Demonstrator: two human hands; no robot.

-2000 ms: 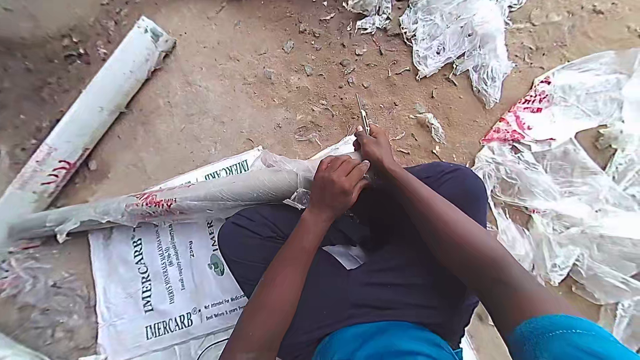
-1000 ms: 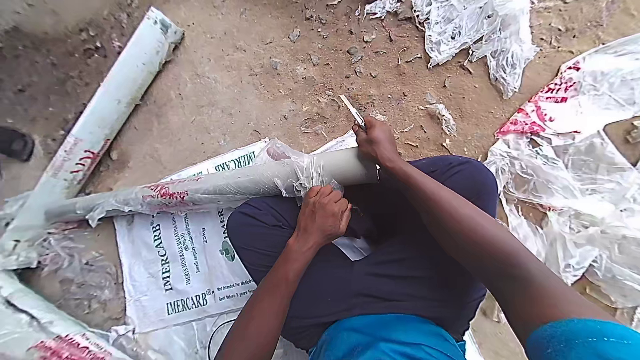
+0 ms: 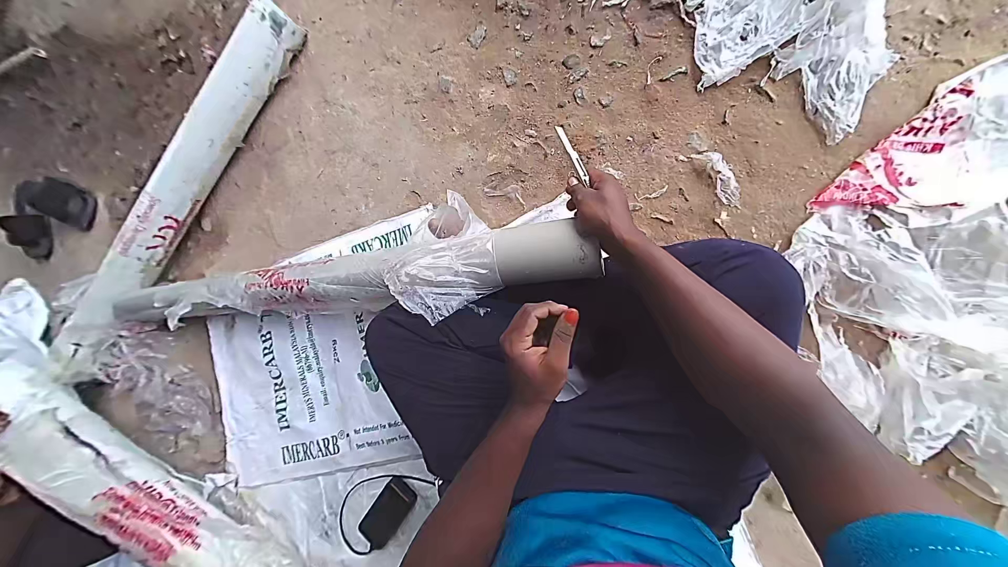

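Observation:
A grey plastic pipe (image 3: 543, 253) lies across my lap, its right end bare and the rest wrapped in clear plastic film (image 3: 441, 272) with red print. The film is bunched up just left of the bare part. My right hand (image 3: 602, 206) rests at the pipe's right end and holds a thin blade (image 3: 572, 155) that points up and to the left. My left hand (image 3: 542, 346) is raised below the pipe, off it, fingers curled with a gap to the thumb; nothing shows in it.
Another wrapped pipe (image 3: 197, 150) slants at the upper left, with a third (image 3: 118, 472) at the lower left. A printed white sack (image 3: 276, 394) lies under the pipe, near a black device (image 3: 387, 513) with a cord. Torn film (image 3: 906, 315) covers ground at right. Dark footwear (image 3: 59, 203) lies far left.
The film at the pipe's right end has been pulled back leftward, baring grey pipe. My left hand has let go of the film and come away from the pipe.

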